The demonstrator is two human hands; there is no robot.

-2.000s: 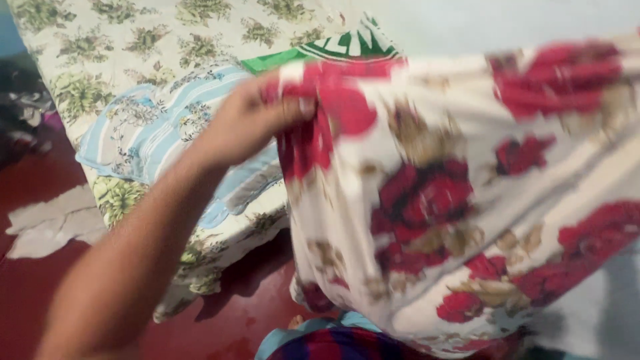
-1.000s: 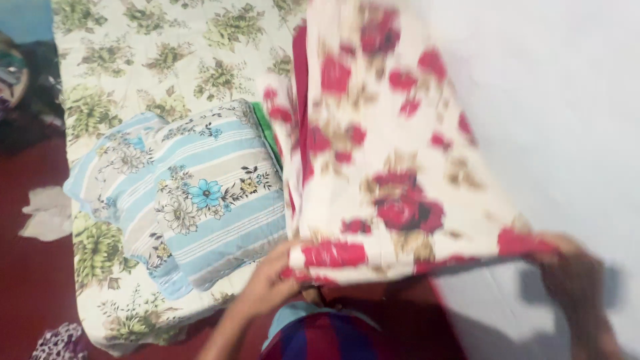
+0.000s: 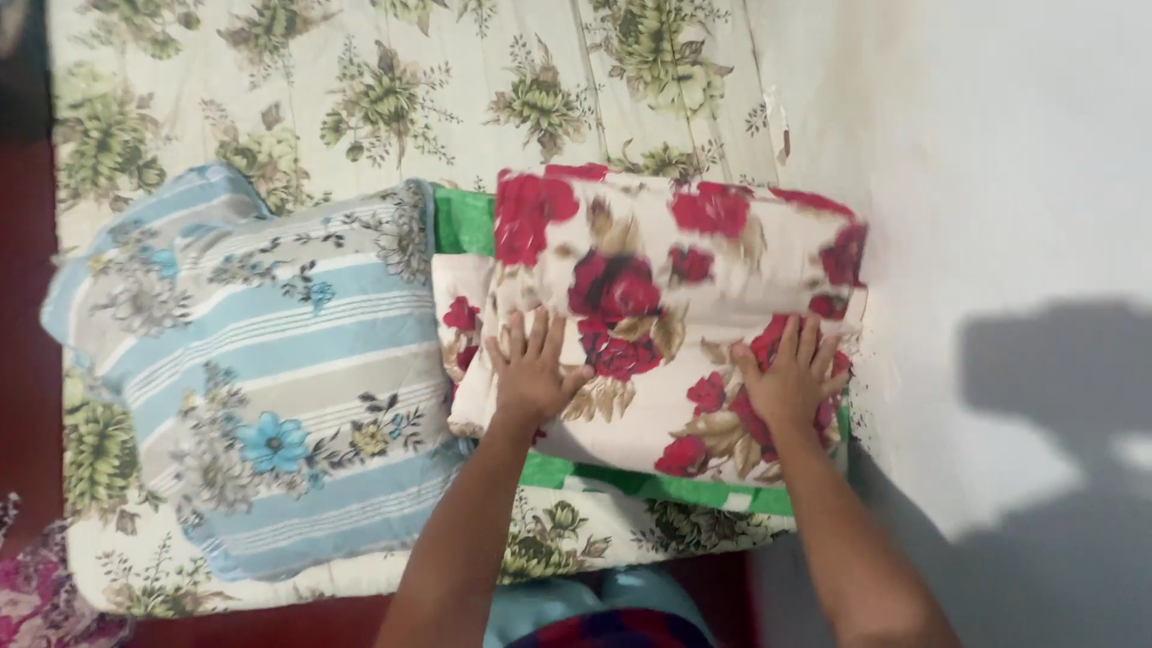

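A cream cloth with red roses (image 3: 621, 297) lies folded into a flat bundle near the wall. My left hand (image 3: 533, 369) rests flat on its left part, fingers spread. Toward its right edge, my right hand (image 3: 790, 378) also presses on the cloth with the fingers apart. Under the bundle a green folded cloth (image 3: 657, 484) shows at the front edge and at the upper left. Beside the bundle on the left is a blue and grey striped pillow (image 3: 297, 360) with flowers, overlapping another striped pillow (image 3: 117, 270).
All of it lies on a mattress (image 3: 387, 99) with a green floral cover. A white wall (image 3: 990, 180) bounds the right side and carries a dark shadow. Red floor (image 3: 27, 432) shows at the left, with a pink and white patterned cloth (image 3: 45, 585) at the lower left corner.
The rose cloth, raised in my hands earlier, now lies folded on the green cloth. Both hands have come to rest on top of it. The striped pillows remain on the mattress.
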